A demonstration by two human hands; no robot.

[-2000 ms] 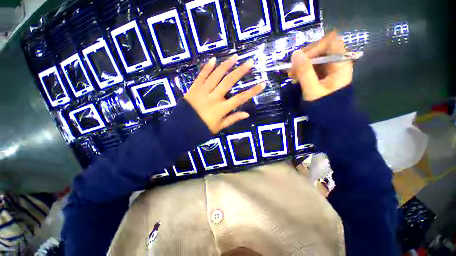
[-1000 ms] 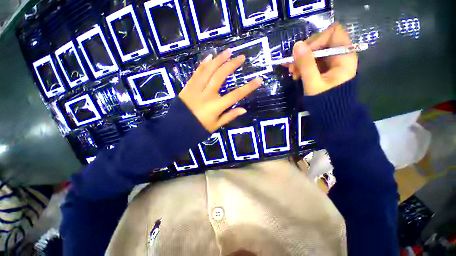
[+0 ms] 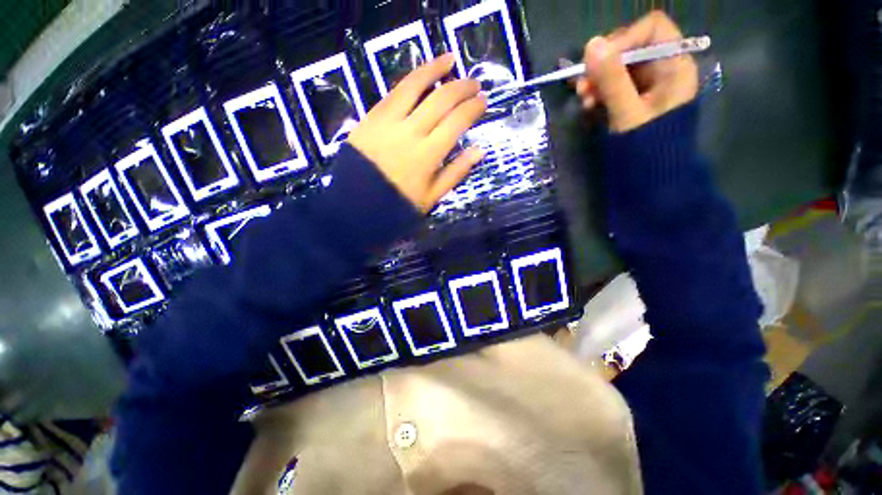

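A large glossy black sheet (image 3: 387,242) with rows of white rectangular frames (image 3: 263,131) lies tilted on the dark green worktop. My left hand (image 3: 418,131) lies palm down on it with fingers spread, near its upper right, holding nothing. My right hand (image 3: 640,72) is beyond the sheet's right edge and holds a slim silver-white tool (image 3: 667,50) between thumb and fingers. The tool's thin end points left and reaches the sheet by a white frame, close to my left fingertips. Whether the tip touches the sheet I cannot tell. My left sleeve hides part of the middle row.
The green worktop (image 3: 774,116) shows right of the sheet, with a dark edge at far right. White wrapping (image 3: 769,280), brown card (image 3: 785,350) and a dark bundle in clear plastic (image 3: 801,421) lie at lower right. Striped cloth (image 3: 44,454) is at lower left.
The sheet has shifted left and down in view, and its right edge now shows. My right hand with the tool has moved up, off the sheet. My left hand is slightly higher, nearer the upper row.
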